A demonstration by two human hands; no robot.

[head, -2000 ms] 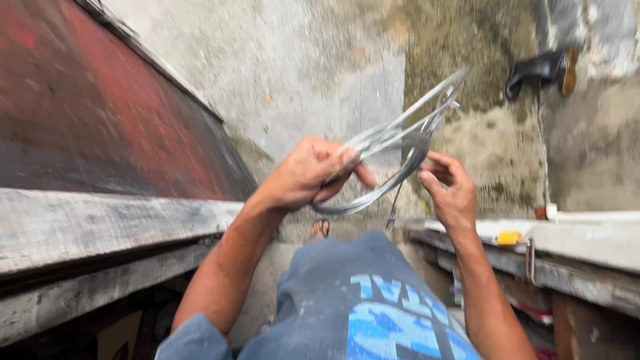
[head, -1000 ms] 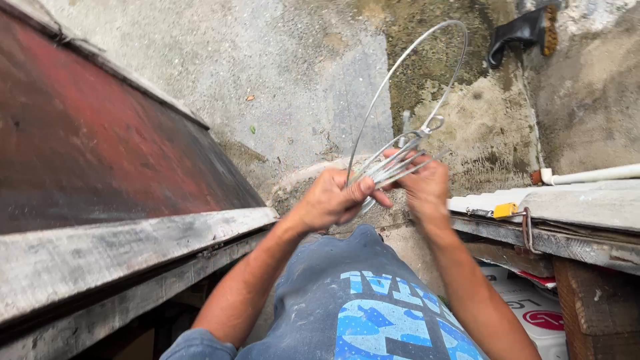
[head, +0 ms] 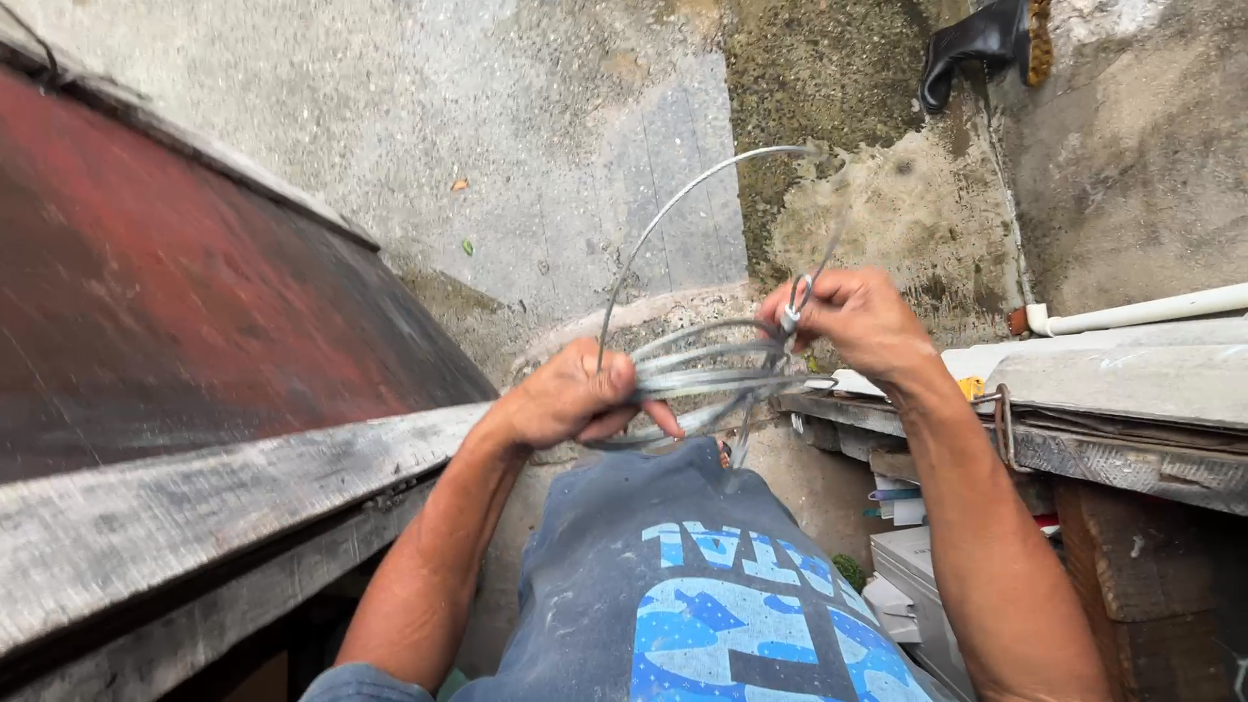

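A bundle of thin grey wire cable [head: 702,375] hangs in loose coils in front of my body. My left hand [head: 575,395] is closed around the coils at their left side. At the right side, the fingers of my right hand [head: 843,317] pinch the cable beside a small metal clamp [head: 790,318] with a little loop. One larger loop [head: 651,229] of the cable arcs up and forward between the hands, its right part blurred. The lower ends of the coils are blurred in front of my shirt.
On the left is a red and black panel [head: 195,273] with a weathered wooden ledge [head: 244,497]. At the right are a wooden shelf edge [head: 1131,458], a bent metal hook [head: 1004,429] and a white pipe [head: 1150,310]. A black boot [head: 975,54] lies on the concrete ground [head: 546,117].
My right hand has moved away from the left hand, to the coils' right side by the clamp. The large loop, standing taller one second ago, now leans lower. My left hand keeps hold of the coils.
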